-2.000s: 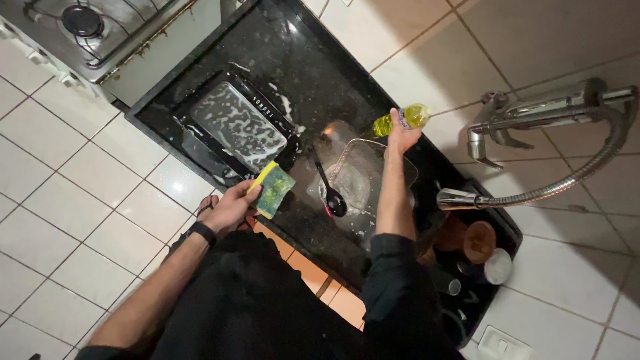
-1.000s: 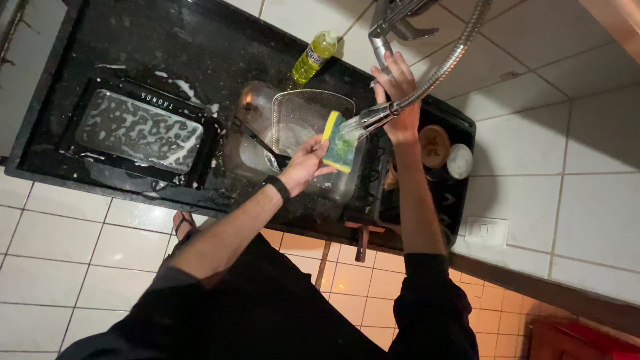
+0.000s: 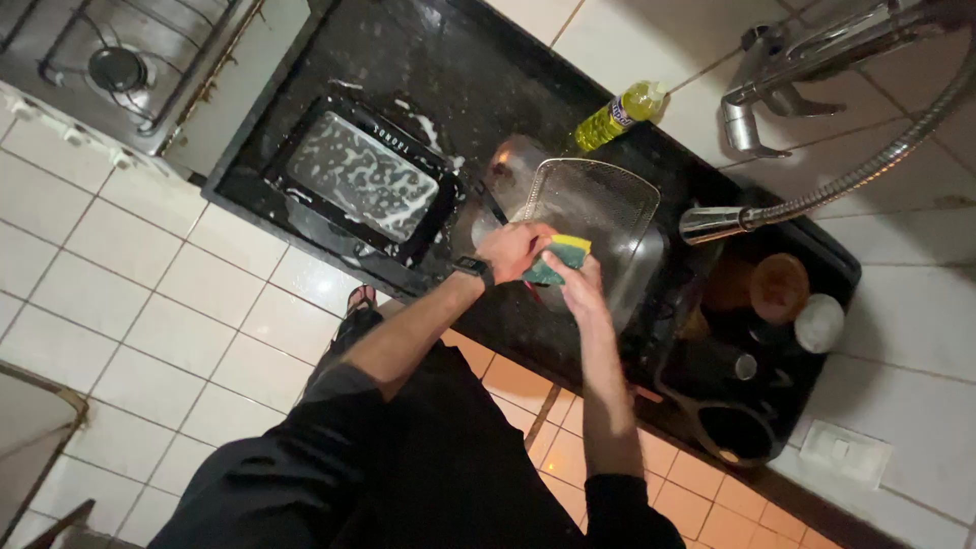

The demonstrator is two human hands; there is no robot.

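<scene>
Over the sink, both of my hands grip a yellow and green sponge [image 3: 563,260]. My left hand [image 3: 513,252], with a dark watch at its wrist, closes on the sponge's left side. My right hand [image 3: 577,280] holds the right side, thumb across the green face. Beneath them, a wire mesh basket [image 3: 595,171] lies in the steel sink [image 3: 644,286], near a dark-handled utensil [image 3: 492,202] partly hidden by my left hand. A black-framed glass panel [image 3: 362,179] covered in suds lies on the counter to the left. A bottle of yellow dish soap [image 3: 619,116] stands behind the sink.
The spray head [image 3: 713,225] of the chrome faucet [image 3: 751,114] hangs right of the sink, with no water seen coming out. A black dish rack [image 3: 827,229] with several dishes sits at the right. A gas stove [image 3: 164,72] adjoins the black stone counter [image 3: 442,46] at the left.
My right hand has left the faucet area, where water ran onto the sponge a second ago, and now grips the sponge with my left. Two seconds ago it held the soap bottle. The view has turned.
</scene>
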